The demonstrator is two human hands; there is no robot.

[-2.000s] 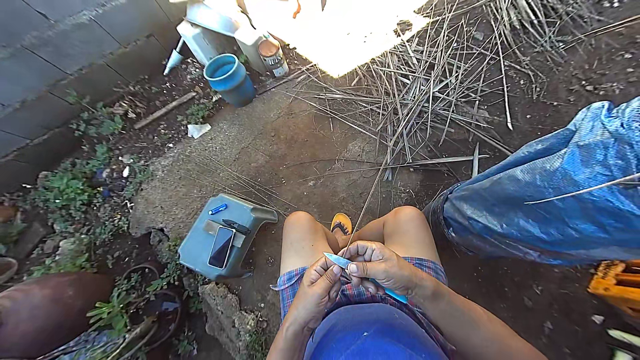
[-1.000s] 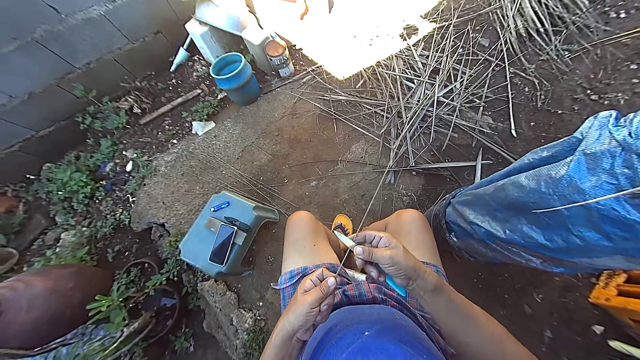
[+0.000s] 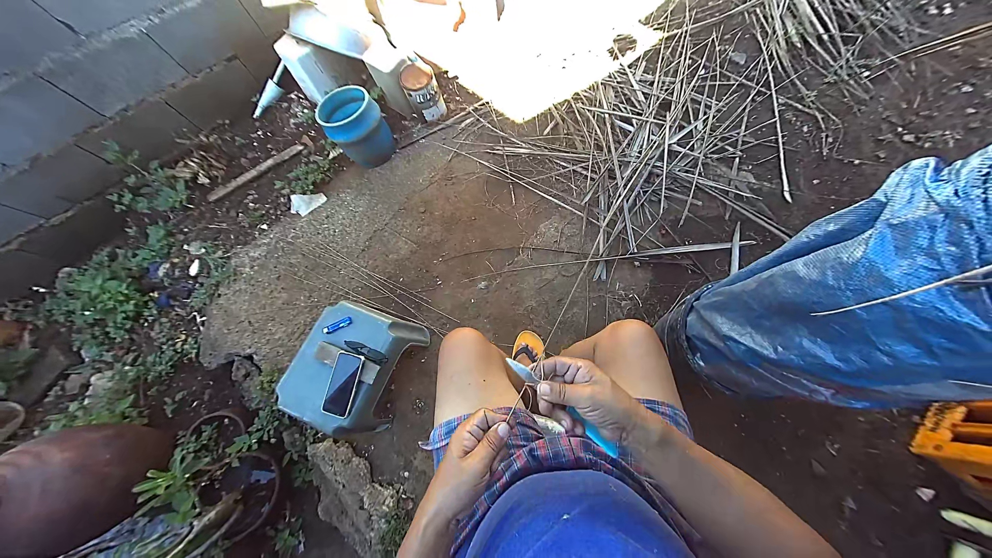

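Over my lap, my right hand (image 3: 585, 399) grips a knife with a light blue handle (image 3: 593, 434); its blade (image 3: 522, 372) points up and to the left. A thin palm-like strip (image 3: 564, 314) runs from the pile of dry stalks down to the fingers of this hand. My left hand (image 3: 477, 446) pinches a thin strand (image 3: 521, 399) between thumb and fingers, a little lower and to the left. The strand passes up toward the knife blade. Which fingers of the right hand press on the strand I cannot tell.
A grey plastic stool (image 3: 310, 380) at the left holds a phone (image 3: 342, 384) and a blue lighter (image 3: 337, 325). Dry stalks (image 3: 643, 147) lie ahead. A large blue woven sack (image 3: 837, 302) is at the right, above an orange crate (image 3: 957, 442). A blue pot (image 3: 355, 128) stands near the block wall (image 3: 116, 93).
The knife blade pointed left near my left hand two seconds ago, then up. Now it slants up and left, and a strand loops between my hands.
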